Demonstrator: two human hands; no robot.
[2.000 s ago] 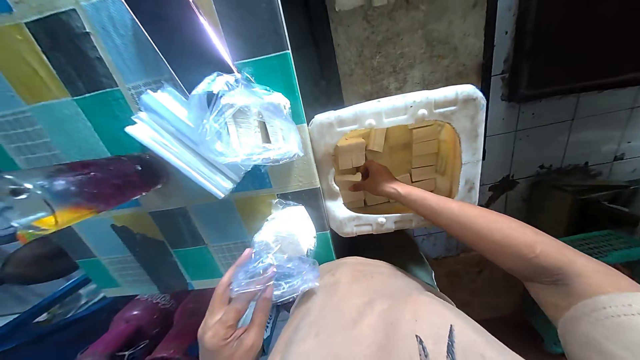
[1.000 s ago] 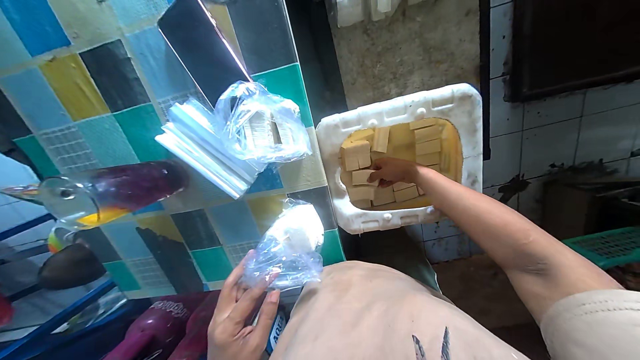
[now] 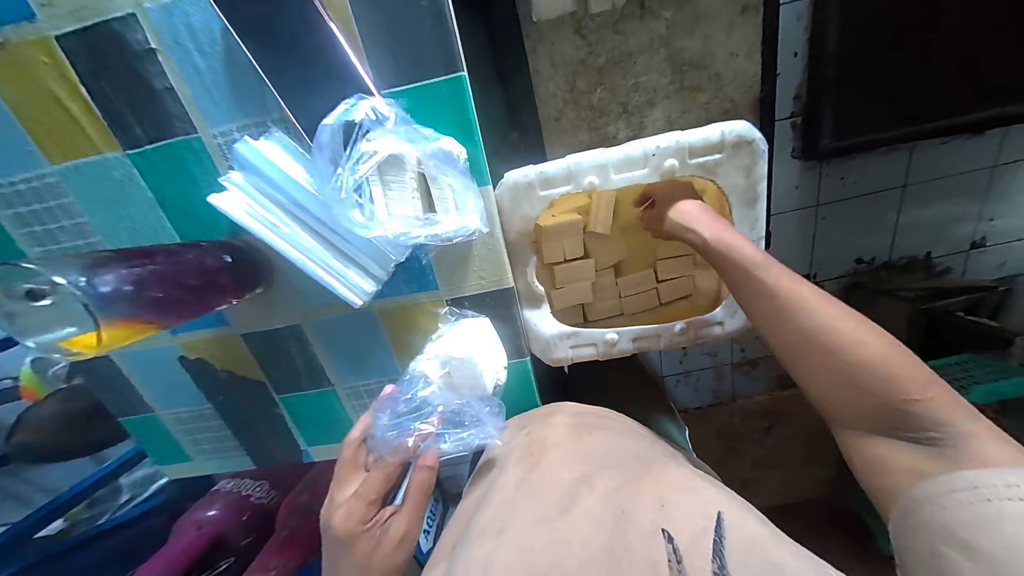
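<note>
My left hand [image 3: 384,472] holds a clear plastic bag [image 3: 448,384] with pale contents near the edge of a patchwork-patterned table [image 3: 320,352]. Within the opening of a white plastic container [image 3: 632,152], my right hand [image 3: 668,206] reaches to the upper right; its fingers are partly hidden, and whether they grip anything cannot be seen. Several pale tofu-like blocks [image 3: 572,274] lie in yellowish liquid there, mostly left of and below that hand. Another clear bag [image 3: 400,176] with pale blocks rests on the table, against a stack of folded plastic bags [image 3: 304,224].
A glass vessel [image 3: 160,288] with dark purple and orange contents lies across the left of the view. Purple bottles [image 3: 216,520] are below the table at lower left. A green plastic crate [image 3: 976,380] is at far right, near a tiled wall [image 3: 896,176].
My right hand has moved from the blocks at the container's left to its upper right. My left hand still holds the bag.
</note>
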